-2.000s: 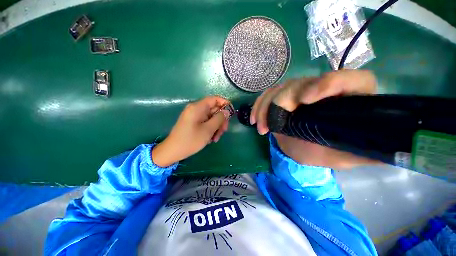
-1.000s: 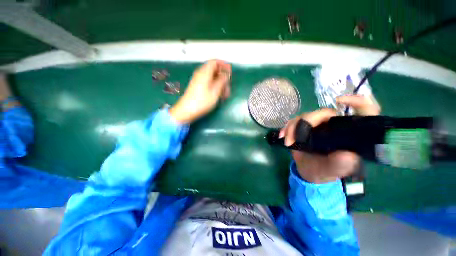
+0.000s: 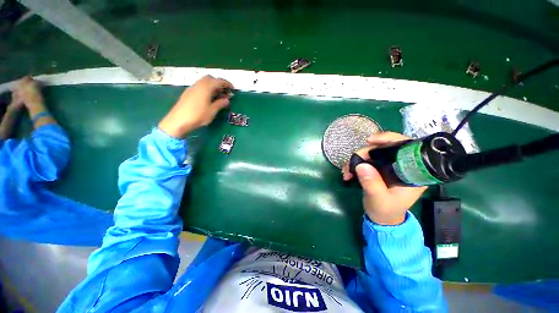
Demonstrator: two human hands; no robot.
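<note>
My left hand (image 3: 197, 105) reaches to the bench's far edge, its thumb and fingertips around a small metal-framed unit (image 3: 227, 93), partly hidden. Two more such units lie nearer me, one (image 3: 238, 119) just beyond the other (image 3: 227, 143). My right hand (image 3: 386, 194) holds the black electric screwdriver (image 3: 412, 161), its rear end tilted up towards the camera; its bit is hidden. The round screw dish (image 3: 350, 139) lies beside and partly behind the right hand.
Clear plastic bags (image 3: 432, 119) lie right of the dish, with a black cord over them. A black box (image 3: 447, 227) lies by my right forearm. Beyond the white rail (image 3: 343, 83), several units lie on the green belt (image 3: 245, 36). A blue-sleeved person (image 3: 30, 165) is at the left.
The view has shifted up to the rail and belt. My left hand has left the work spot by the screwdriver nose and moved to the far units. The screwdriver has tilted, rear end up.
</note>
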